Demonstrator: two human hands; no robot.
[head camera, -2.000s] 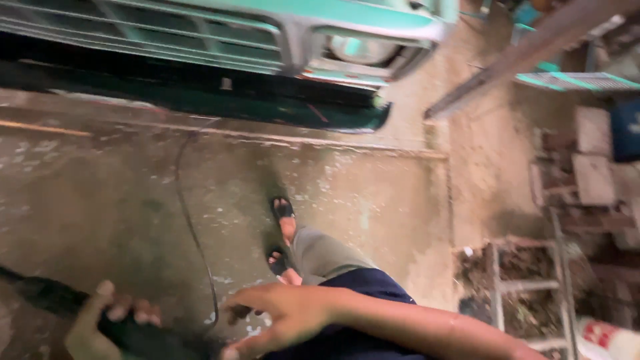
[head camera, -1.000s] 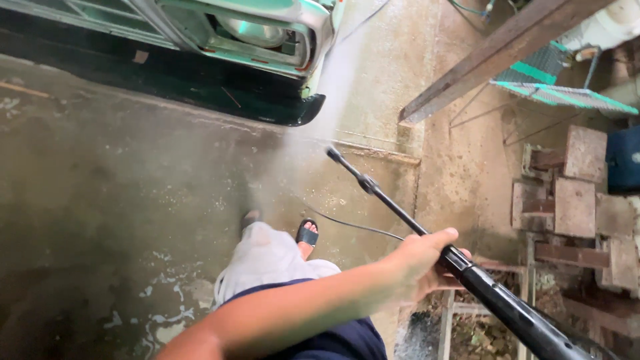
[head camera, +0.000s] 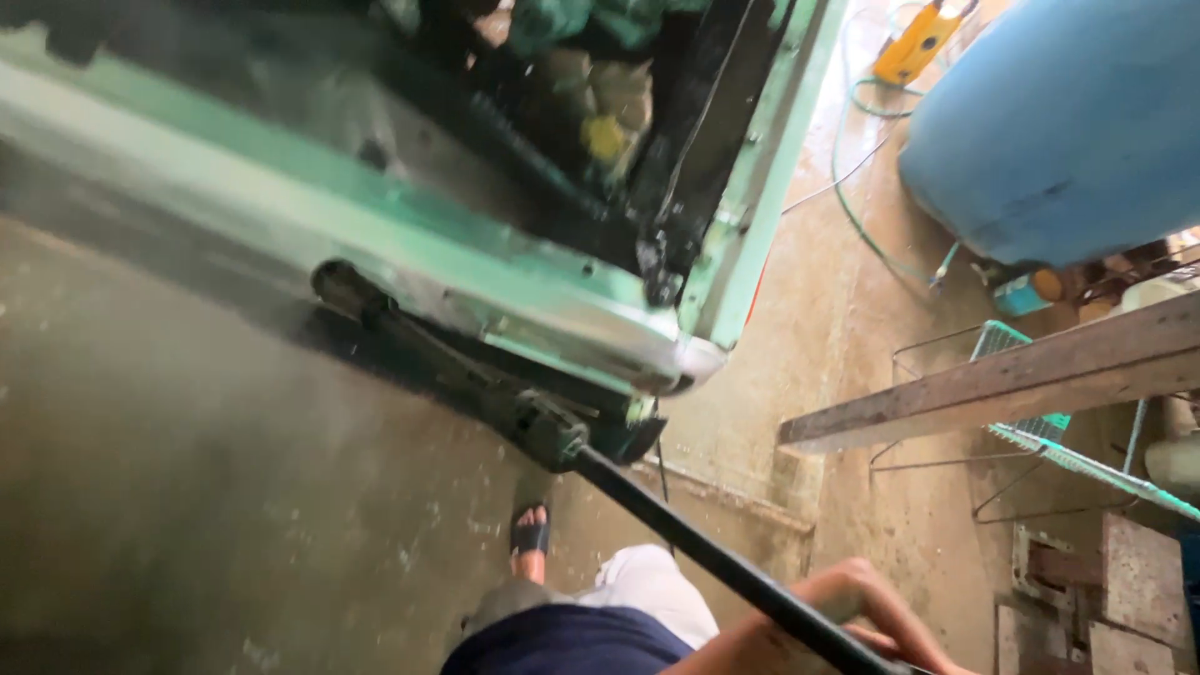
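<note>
A black pressure-washer lance (head camera: 694, 539) runs from the lower right up to a thick nozzle end (head camera: 347, 286) in front of a pale green vehicle's front edge (head camera: 525, 272). My left hand (head camera: 872, 600) is around the lance near the bottom right, its fingers partly hidden and cut by the frame edge. My right hand is out of view. Behind the nozzle, the open engine bay (head camera: 562, 141) shows dark metal parts and a yellow piece. Whitish spray mist blurs the left side.
A wooden post (head camera: 994, 375) slants in at the right, by a green wire rack (head camera: 1078, 459). A large blue barrel (head camera: 1059, 131), a yellow machine (head camera: 923, 42) and a green hose (head camera: 848, 211) are at the upper right. Blocks (head camera: 1139, 581) lie lower right. The concrete floor (head camera: 281, 525) looks wet.
The lance now points up and left across the vehicle's front. Two seconds ago both hands were in view; now only my left is. The view has shifted to show the engine bay.
</note>
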